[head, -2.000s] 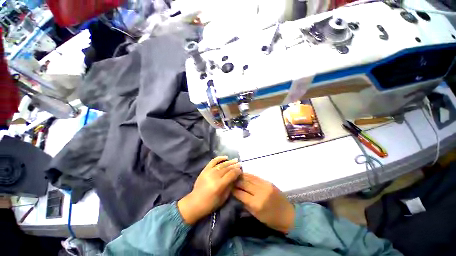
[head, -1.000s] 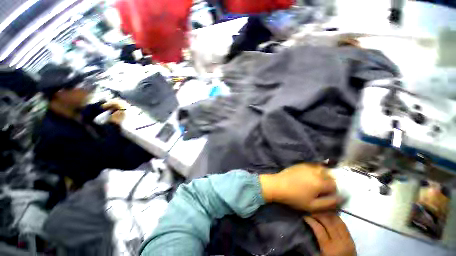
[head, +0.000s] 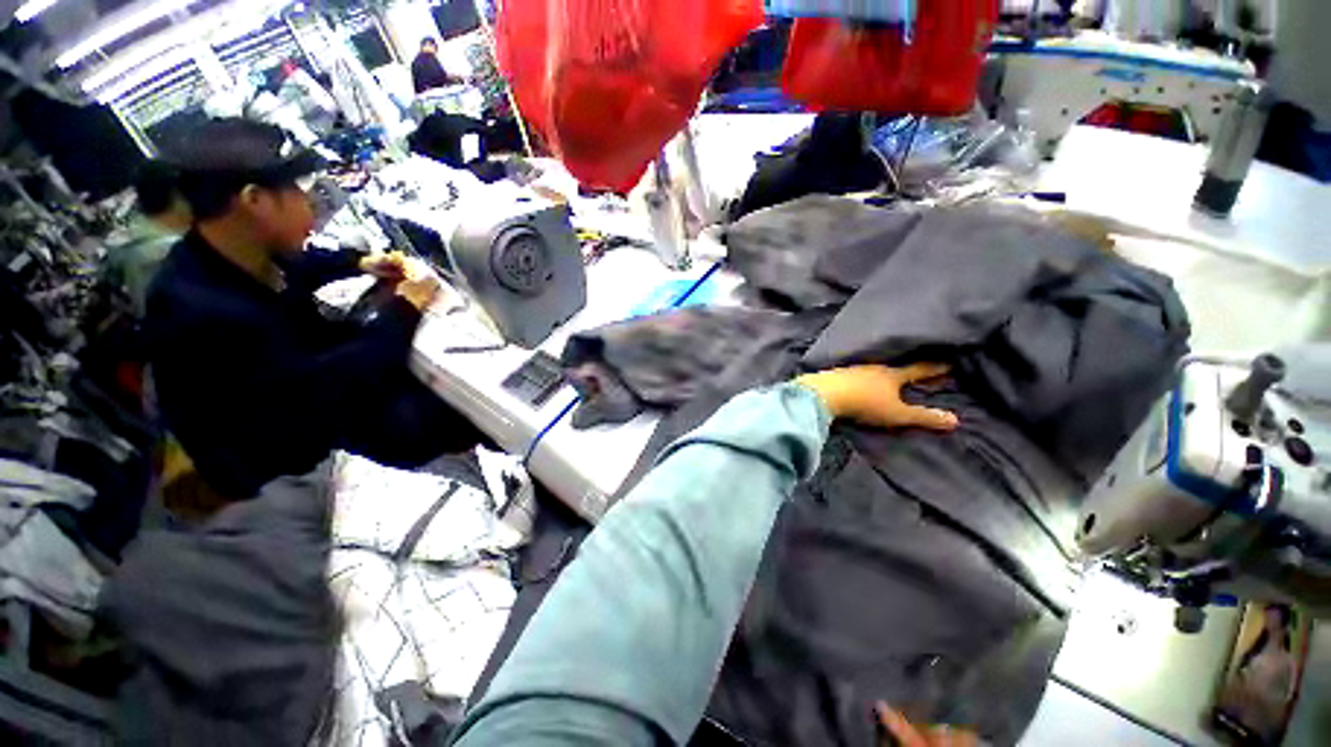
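Note:
A large dark grey garment lies heaped and spread left of the needle area and over the table edge. My left hand rests on its upper middle, palm down, fingers apart, at the end of my reaching green sleeve. My right hand is cut off by the bottom edge; only some fingers show at the garment's lower part, and its grip cannot be made out. The white sewing machine head is at the right, with the presser foot area beside the garment's right edge.
A smartphone lies under the machine arm. At left a person in dark clothes and a cap sits at another machine. Grey and white cloth is piled at lower left. Red bags hang at the top. A metal cylinder stands at back right.
The view has swung left. My left hand has left the edge near the needle and lies farther up on the garment, fingers spread. The garment is spread wider toward me. My right hand is lower, mostly out of frame.

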